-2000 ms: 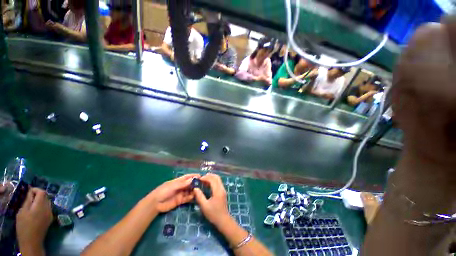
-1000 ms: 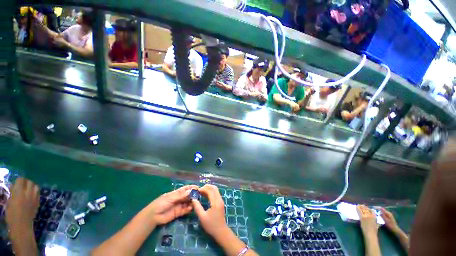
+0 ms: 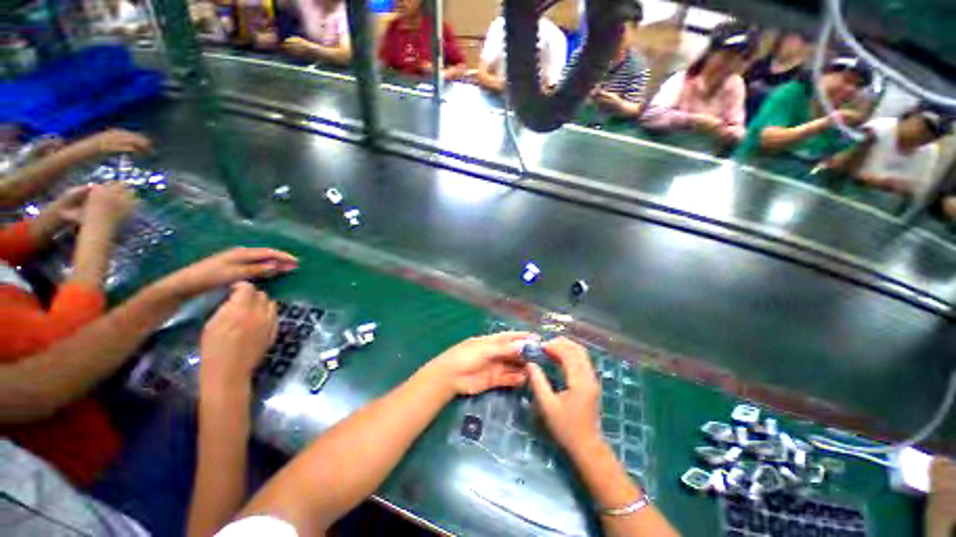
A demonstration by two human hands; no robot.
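My left hand (image 3: 487, 364) and my right hand (image 3: 569, 392) meet at the middle of the view. They hold one small module (image 3: 533, 350) between the fingertips of both hands; it looks dark bluish and is blurred. My right wrist wears a thin bracelet. Below the hands lies a clear blister tray (image 3: 632, 420) with rows of square pockets. One black module (image 3: 471, 427) sits in a pocket at its left side. My hands and forearms hide part of the tray.
A heap of loose silver-white modules (image 3: 757, 453) and a filled blister tray (image 3: 797, 520) lie at right. A neighbour's hands (image 3: 239, 327) work over another tray at left, beside loose modules (image 3: 338, 357). Scattered modules (image 3: 531, 273) lie on the dark conveyor belt (image 3: 440, 226). People sit beyond it.
The view has swung left, so the bench shows further right and a blue bin and more neighbours' arms appear at left. Both my hands stay together around the module.
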